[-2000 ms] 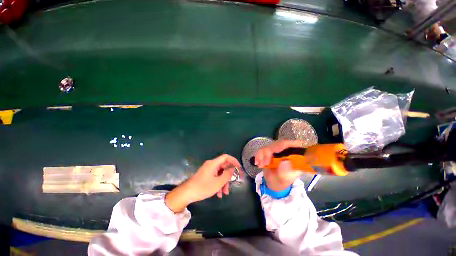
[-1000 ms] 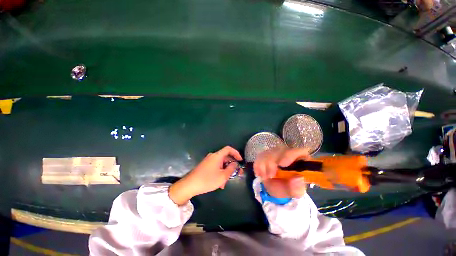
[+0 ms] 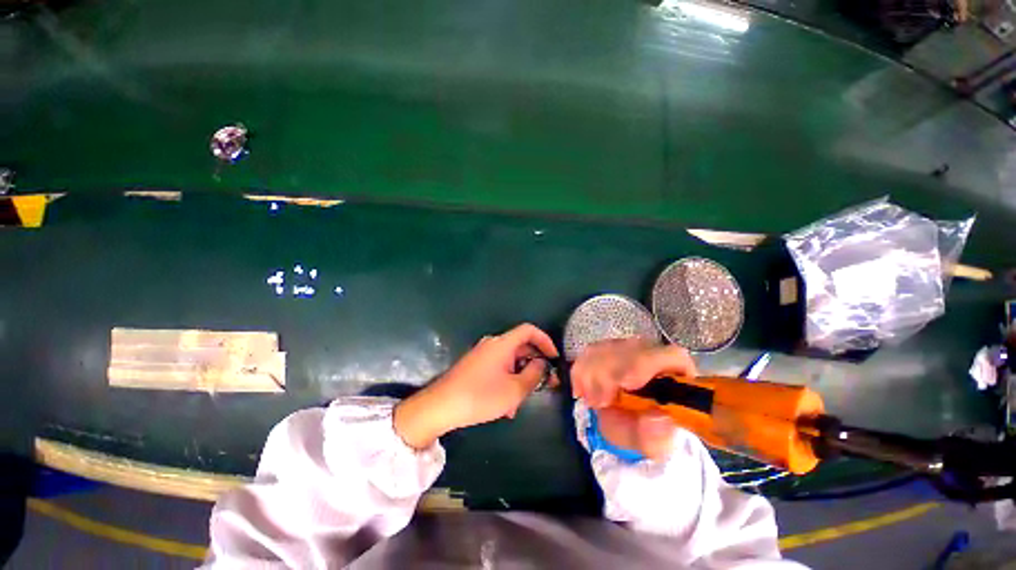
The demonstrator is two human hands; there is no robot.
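Note:
My left hand [image 3: 496, 379] holds a small round assembly [image 3: 543, 371] in its fingertips, partly hidden by the fingers. My right hand [image 3: 629, 384], with a blue band [image 3: 611, 442] at the wrist, is shut around the front of an electric screwdriver [image 3: 741, 415]. The screwdriver lies nearly level, its nose toward the assembly; whether the tip touches it cannot be told. Two round screw dishes with speckled contents stand just beyond my right hand, a grey one [image 3: 608, 321] and a browner one [image 3: 699, 303].
A clear plastic bag [image 3: 869, 273] covers a dark box at the right. A beige taped strip [image 3: 197, 361] and small white bits [image 3: 299, 285] lie at the left. Another round unit [image 3: 230, 141] sits on the green belt [image 3: 446, 111]. The screwdriver's dark cable runs off right.
The screwdriver's rear has swung down toward me, and its nose has come closer to the assembly. The unit on the belt appears farther right. The whole view has shifted slightly.

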